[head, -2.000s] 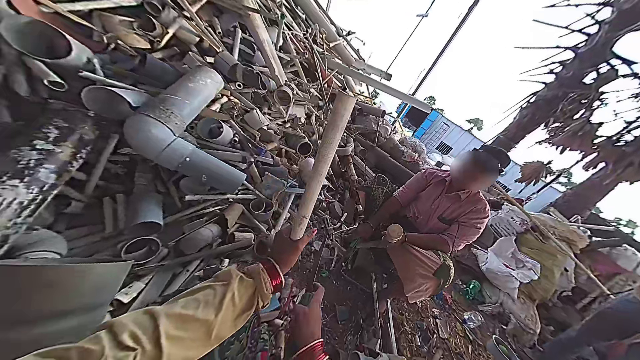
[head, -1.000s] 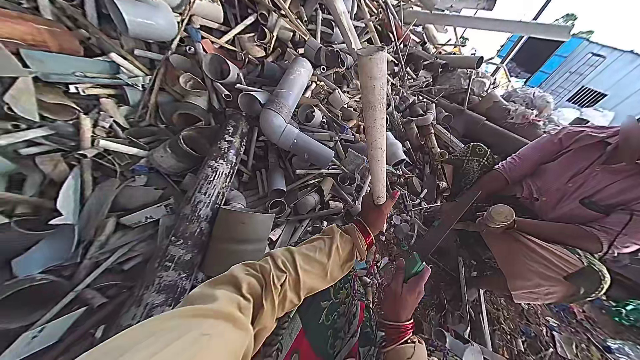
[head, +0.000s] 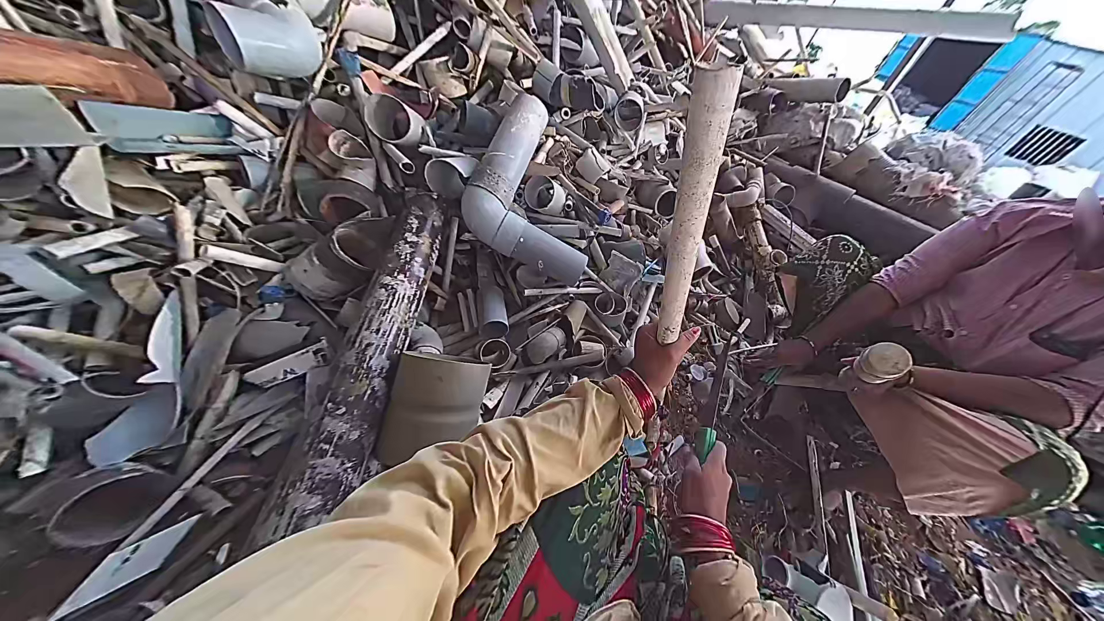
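Observation:
My left hand (head: 662,355) grips the lower end of a long, pale, dirt-specked plastic pipe (head: 697,190), which points up and away over the heap. Lower and to the right, my right hand (head: 707,483) is closed round the green handle (head: 705,443) of a long, dark blade (head: 718,379) that points away from me. The blade lies just right of my left hand and apart from the pipe. Around both hands are pipe scraps, and below them is patterned green and red cloth over my legs.
A heap of broken pipes has a grey elbow pipe (head: 500,211) in it. A long, paint-spotted pole (head: 379,345) and a wide beige pipe piece (head: 435,405) lie left of my arm. At the right a person (head: 992,302) sits close, holding a short pipe (head: 881,362).
The view has swung right and down over the last two seconds. Both hands keep hold of the pipe and the green handle; I see no clear change in either grip.

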